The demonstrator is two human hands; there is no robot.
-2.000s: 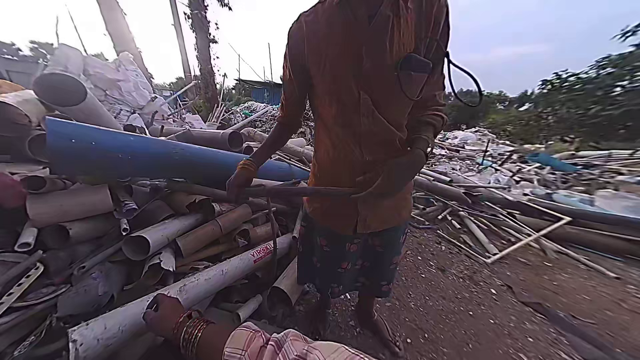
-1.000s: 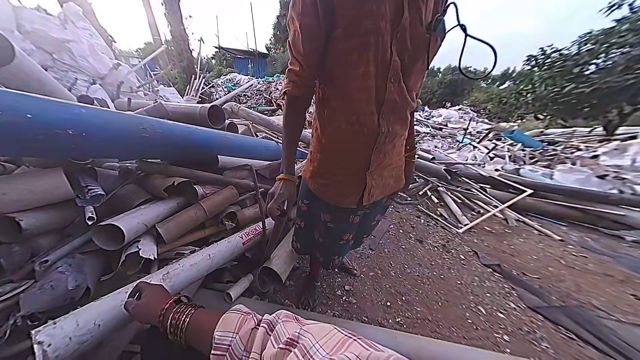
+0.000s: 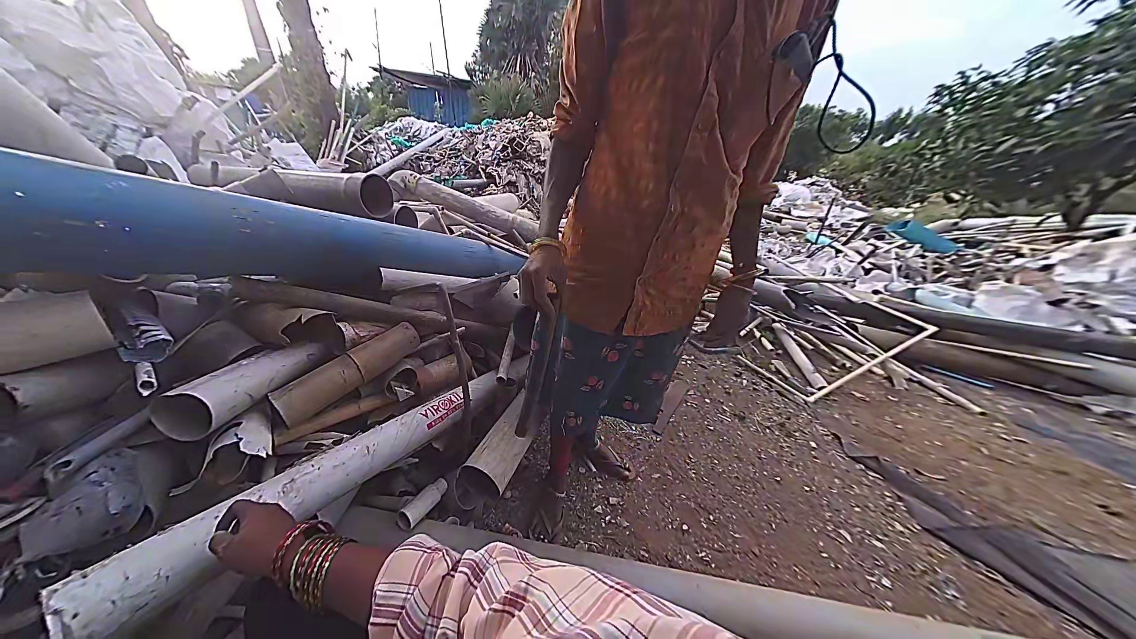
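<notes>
My right hand (image 3: pixel 257 537), with bangles at the wrist and a checked sleeve, reaches in from the lower right. Its fingers are curled over a long white plastic pipe (image 3: pixel 355 461) close to the pipe's near end. The pipe slants away to the upper right and bears red printing. My left hand is not in view. Beyond the pipe stands a person in an orange-brown shirt (image 3: pixel 657 177), whose hand (image 3: pixel 543 273) holds a long, dark, narrow object (image 3: pixel 535 373) pointing down. A thin bent dark strip (image 3: pixel 461 373) rises beside the printed part of the pipe.
A large blue pipe (image 3: pixel 248 231) crosses the heap at left, above cut grey and brown pipes (image 3: pixel 346 373). A long grey pipe (image 3: pixel 710 590) runs along the bottom beyond my sleeve. Gravelly ground (image 3: pixel 737 488) lies at right, with a dark sheet (image 3: pixel 976 541) and thin pipes.
The other person's long object was held level across the body two seconds ago; now it hangs down in one hand. My right hand stays on the white pipe. The view has shifted.
</notes>
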